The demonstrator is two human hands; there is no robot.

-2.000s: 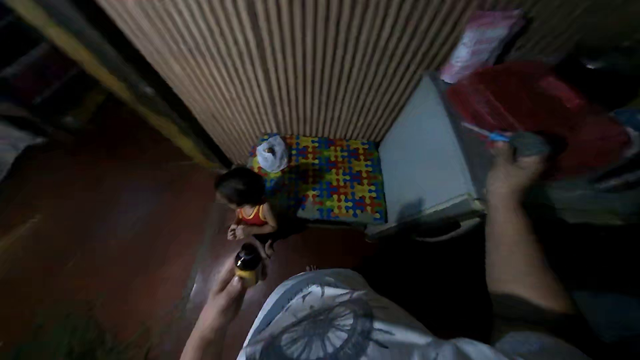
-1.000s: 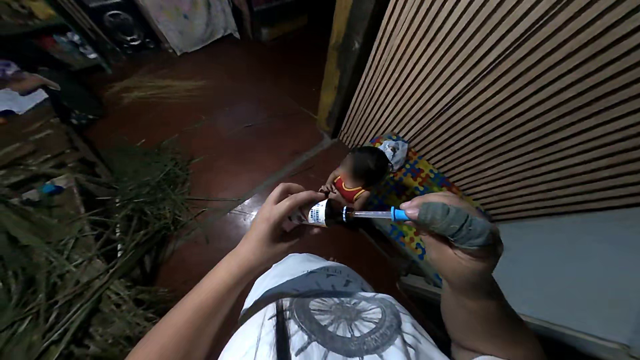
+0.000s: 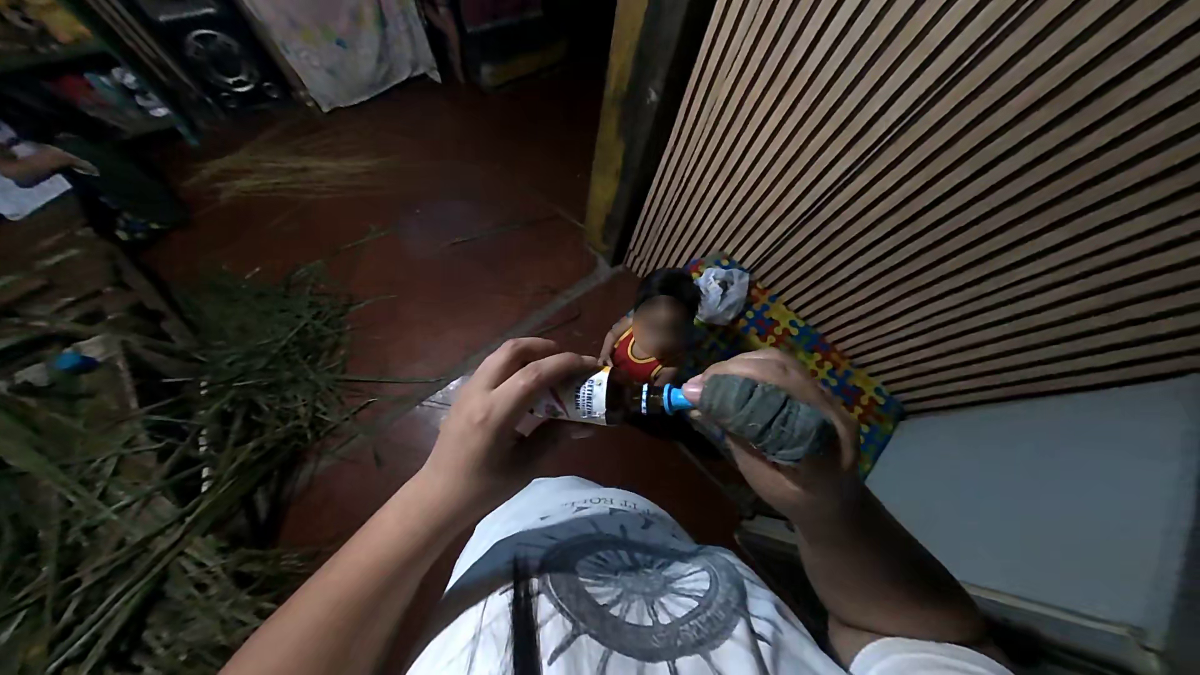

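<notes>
My left hand is closed round a small brown bottle with a white printed label, held on its side with its neck to the right. In my right hand, a dropper with a blue cap is gripped between the fingertips, and its cap sits at the mouth of the bottle. The dropper's tube is hidden inside the neck. A thick grey-green wrapping covers one digit of my right hand. Clear plastic shows beside my left hand.
A small person in a red top is just beyond the bottle, beside a puzzle-patterned mat with a white plastic bag. Cut leaves lie at left. A ribbed wall rises at right, above a pale panel. Another person's hand shows far left.
Both hands, apart two seconds ago, have come together. One second ago the dropper's tube showed between them; now its cap meets the bottle's mouth. The view has swung left.
</notes>
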